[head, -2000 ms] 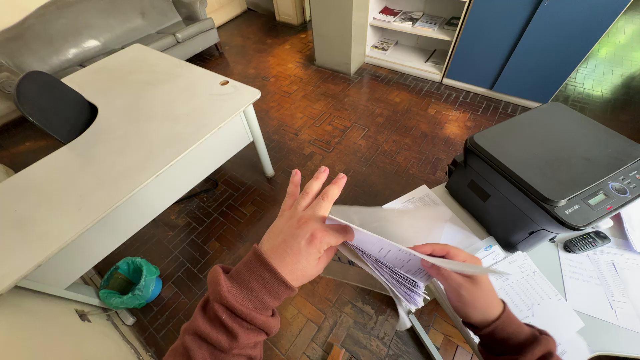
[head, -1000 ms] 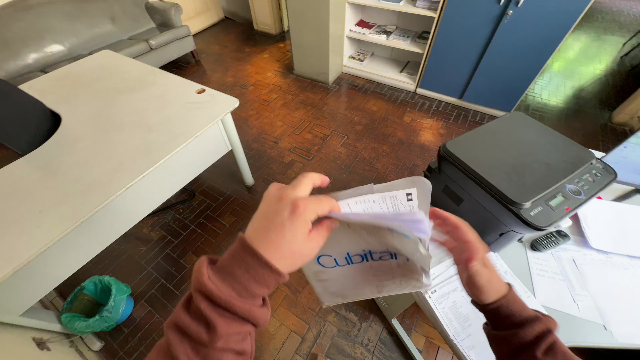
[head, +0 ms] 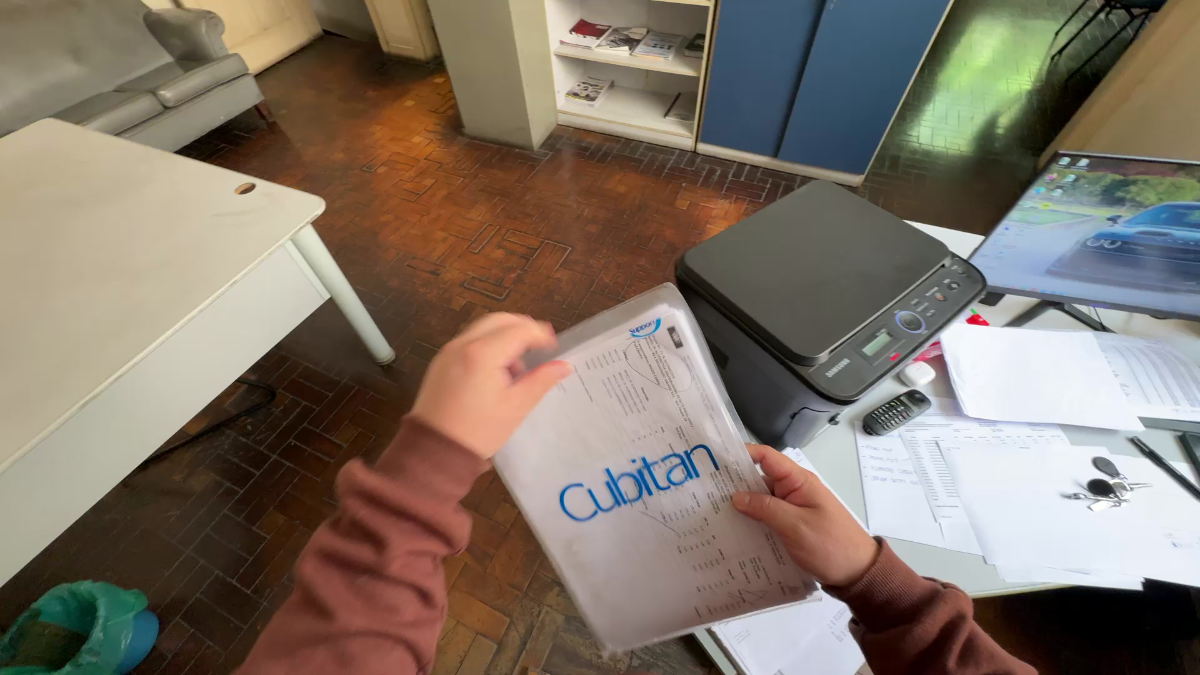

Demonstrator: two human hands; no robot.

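A clear plastic sleeve with blue lettering [head: 637, 487] holds printed sheets that show through it. It is tilted in front of me, above the floor and the edge of the right desk. My right hand [head: 806, 516] grips its right edge, thumb on the front face. My left hand [head: 492, 380] is at its upper left edge with fingers curled and thumb stretched over the sleeve; whether it pinches the plastic is unclear. More printed papers [head: 797, 633] lie below the sleeve, partly hidden by it.
On the right desk are a black printer [head: 825, 272], a cordless phone [head: 895, 412], loose papers [head: 1059, 506], keys [head: 1106, 487] and a monitor [head: 1106, 234]. At left stand a white table [head: 141, 244] and a lined waste bin [head: 84, 623]. A grey sofa [head: 131, 84] and blue cabinet [head: 816, 84] are behind.
The sheets, earlier loosely fanned and then partly out of the sleeve's top, now lie down inside it. The sleeve stands more upright. My right hand has closed on its right edge.
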